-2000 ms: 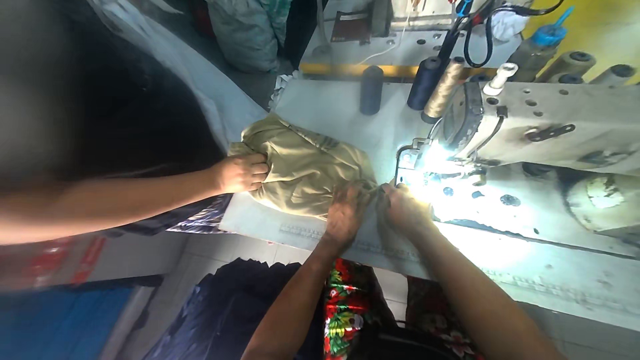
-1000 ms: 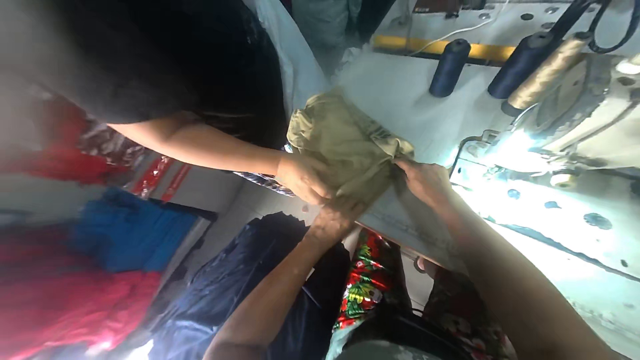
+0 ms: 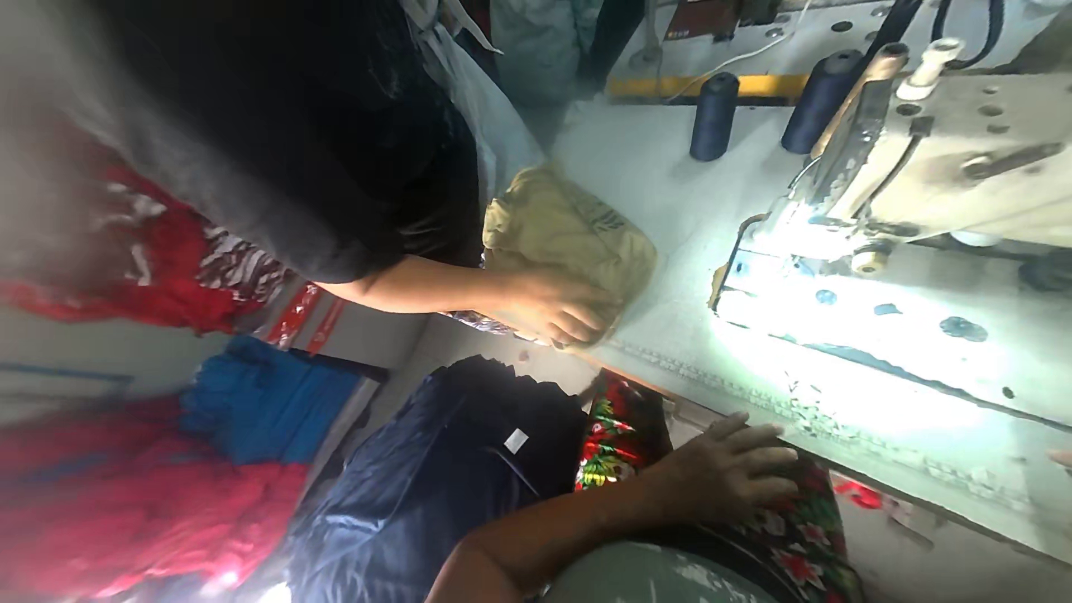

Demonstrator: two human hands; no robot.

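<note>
My left hand (image 3: 733,473) hangs over my lap below the edge of the sewing table (image 3: 670,368), fingers apart, with nothing in it. Of my right hand only a bit of fingertip (image 3: 1062,459) shows at the right edge, too little to tell its state. A khaki garment (image 3: 578,226) lies crumpled at the table's left end. Another person's hand (image 3: 557,308) rests on it, reaching in from the left. The lit sewing machine (image 3: 963,159) stands at the right, its needle area lost in glare.
Two navy thread cones (image 3: 714,117) (image 3: 825,100) stand behind the machine bed. Dark blue cloth (image 3: 469,452) hangs beside my lap. Blue folded cloth (image 3: 268,398) and red cloth (image 3: 151,502) are piled at the far left. The other person's dark-clothed torso (image 3: 335,134) is close by at upper left.
Both my hands have let go of the khaki garment; my left is now over my lap and my right far to the right. The other person's hand is now on the garment.
</note>
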